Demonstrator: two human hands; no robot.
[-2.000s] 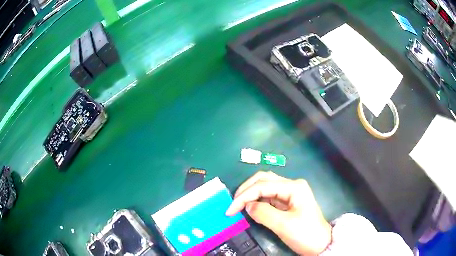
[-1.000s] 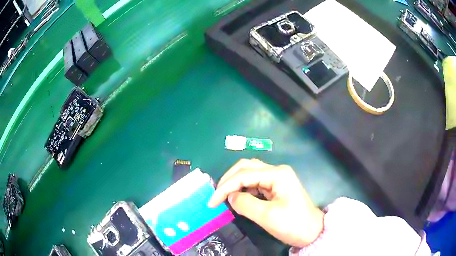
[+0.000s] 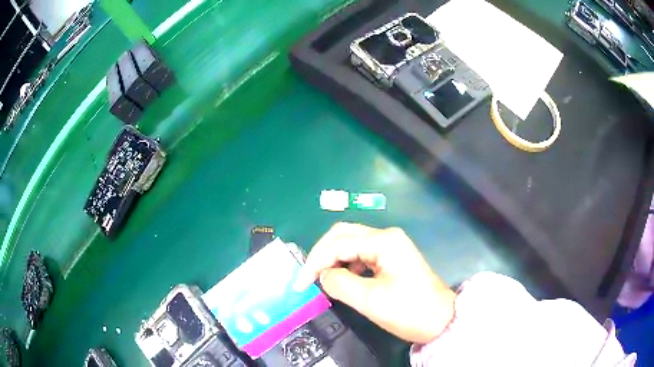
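My right hand, bare with a pale sleeve, pinches the right edge of a colour card between thumb and fingers. The card has white, cyan and magenta bands and pale spots. It covers the upper part of a dark device unit at the bottom centre. A second rugged unit with a pale rim lies directly left of the card. A small dark card with a gold edge lies just above the colour card. My left hand is not in view.
A green-and-white piece lies above my hand. At right, a black tray holds a unit, white paper and a tape roll. Exposed circuit boards and black blocks are at left. A pale sleeve shows at the right edge.
The view has shifted, so the tray and its things sit higher and further left than at first. My right hand still holds the colour card over the unit. Glare on the card has grown.
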